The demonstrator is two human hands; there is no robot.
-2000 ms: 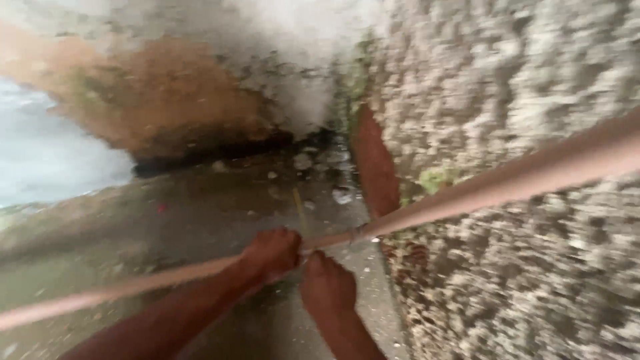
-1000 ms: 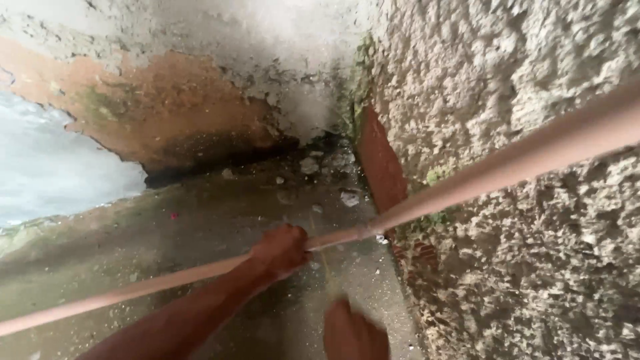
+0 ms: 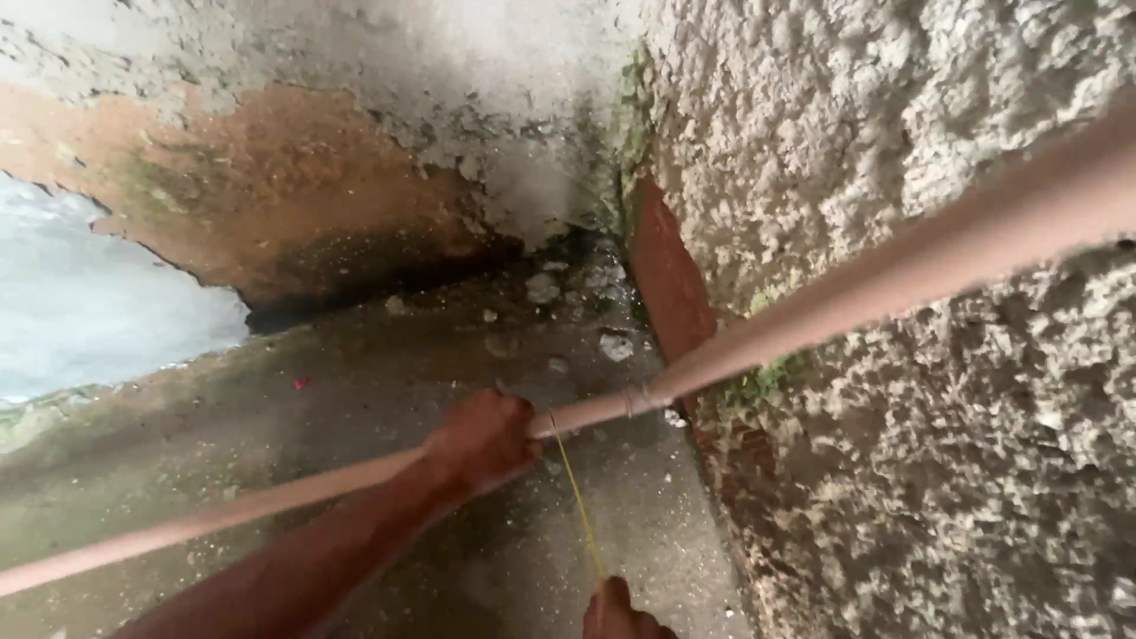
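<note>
A long pinkish pole (image 3: 790, 319) runs slantwise across the view, from the lower left to the upper right. My left hand (image 3: 486, 437) is closed around it near the middle. Just right of that hand, a thin yellow string (image 3: 579, 501) leaves the pole and runs down, taut, to my right hand (image 3: 623, 611) at the bottom edge. The fingers of my right hand are closed on the string's lower end. Farther up the pole, a ring or binding (image 3: 637, 399) goes around it where its thickness changes.
A rough plastered wall (image 3: 887, 461) rises on the right, with a reddish-brown strip (image 3: 670, 275) at its base. Ahead stands a wall with peeling plaster (image 3: 302, 177). Whitish lumps (image 3: 616, 344) and a small red bit (image 3: 301, 383) lie on the damp concrete floor (image 3: 355, 399).
My right hand was beside my left hand at the pole; it has moved down, away from the pole, and the yellow string now stretches between. My left hand has stayed on the pole.
</note>
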